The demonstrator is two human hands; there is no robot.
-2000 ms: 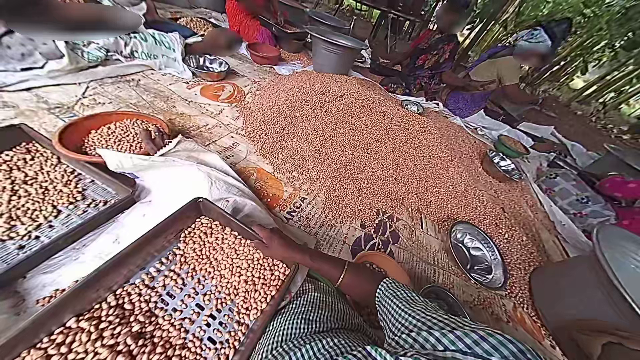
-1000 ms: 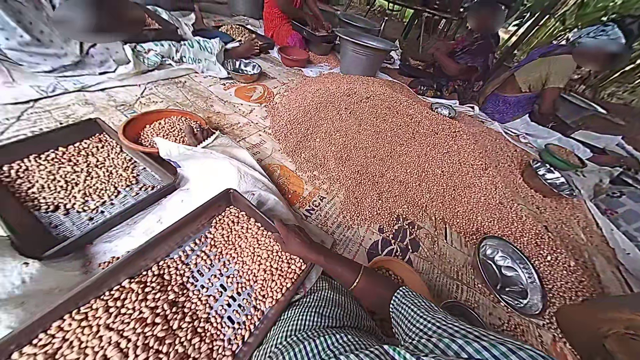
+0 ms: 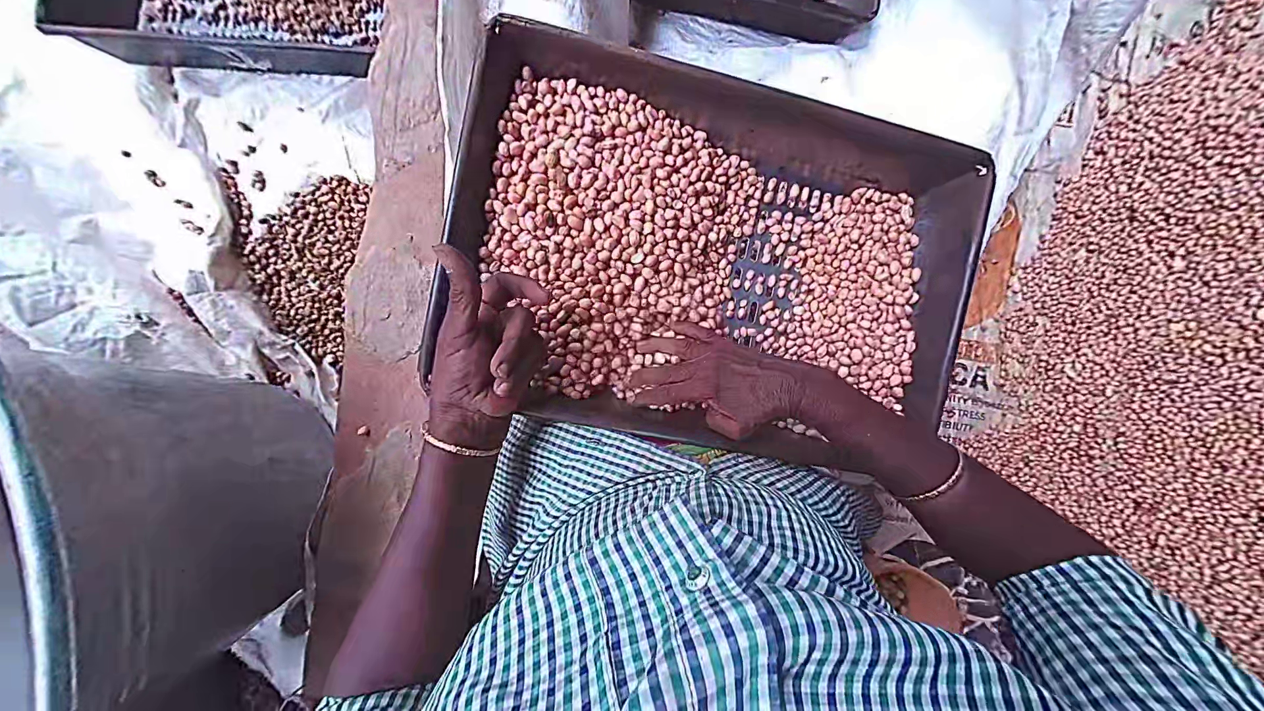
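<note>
A dark metal tray (image 3: 839, 128) with a slotted bottom lies across my lap, tilted in the view. Peanut kernels (image 3: 622, 197) form a large heap on its left side and a smaller patch on its right, with bare slots showing between them. My left hand (image 3: 491, 346) is at the tray's left wall, thumb raised and fingers half curled; whether a kernel is between them I cannot tell. Lower in the tray, my right hand (image 3: 716, 380) rests palm down on the kernels near the close wall, its fingers a little apart and touching them.
A big pile of kernels (image 3: 1136, 395) spreads over the printed sheet at right. At left stand a large metal vessel (image 3: 168, 513) and a small heap of darker kernels (image 3: 311, 267) on white sacking. Another tray (image 3: 217, 47) is at the upper left. An orange bowl (image 3: 923, 592) sits by my right side.
The view has swung steeply down to my lap. My right hand, earlier on the tray's rim, is now on the kernels inside. My left hand has come into view.
</note>
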